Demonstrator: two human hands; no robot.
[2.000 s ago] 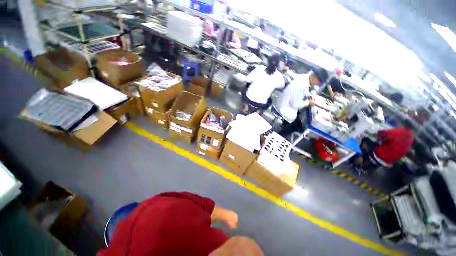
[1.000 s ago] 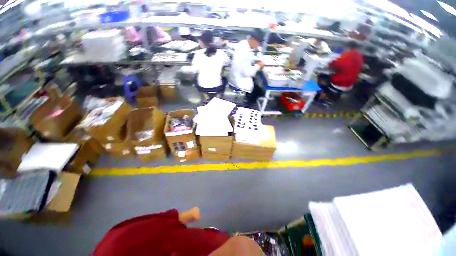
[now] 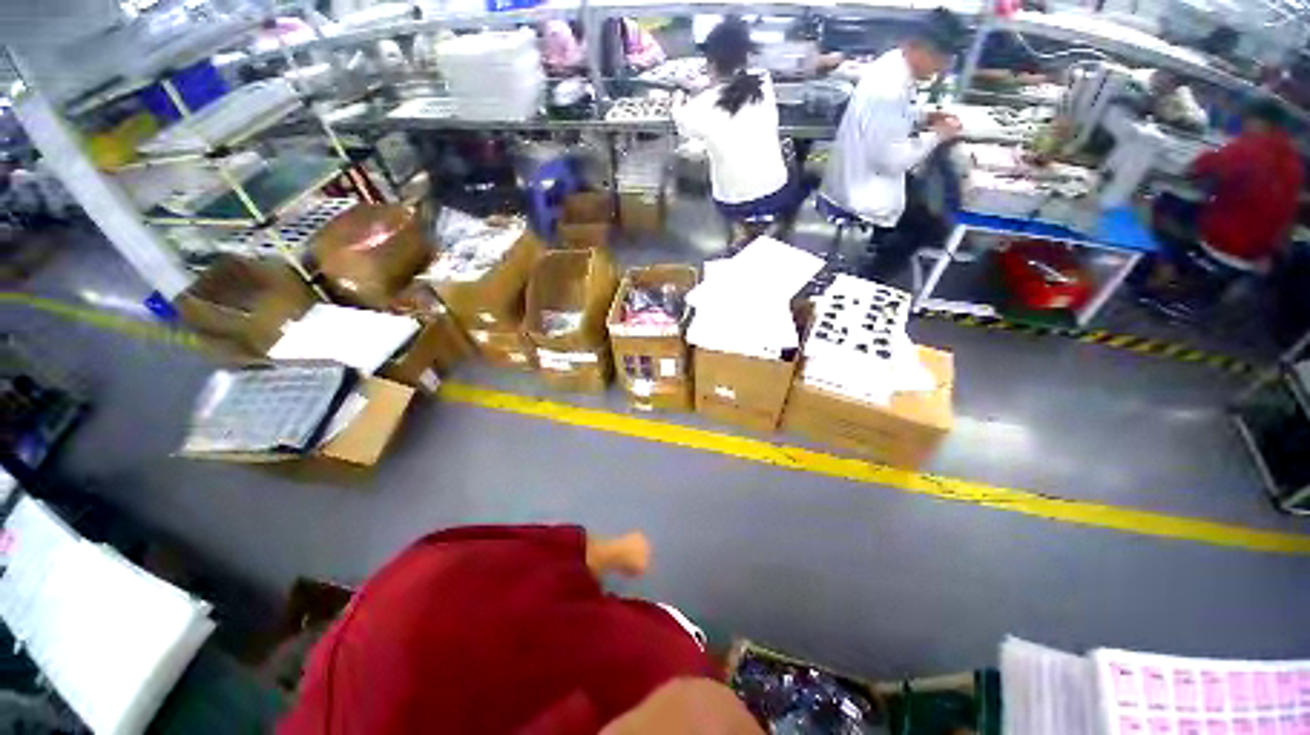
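A red garment or sleeve fills the bottom centre. A small bit of bare skin shows at its upper right end and a larger blurred patch at the lower edge. I cannot tell which hand or arm part these are, and no fingers or held thing can be made out. A carton of dark shiny bags (image 3: 805,699) is at the bottom, right of the red cloth. A stack of white sheets or trays with pink pieces (image 3: 1207,695) lies at the bottom right. A white stack (image 3: 98,620) lies at the bottom left.
Brown cartons (image 3: 568,366) stand in a row behind a yellow floor line (image 3: 747,448). A flattened carton with grey trays (image 3: 273,409) is at the left. Seated workers (image 3: 740,144) face benches at the back. A blue-edged table (image 3: 1056,230) is at the right.
The view has swung back to the left and levelled, so the cartons sit farther right. The white stack has come back into view at the bottom left. The red cloth stays at the bottom.
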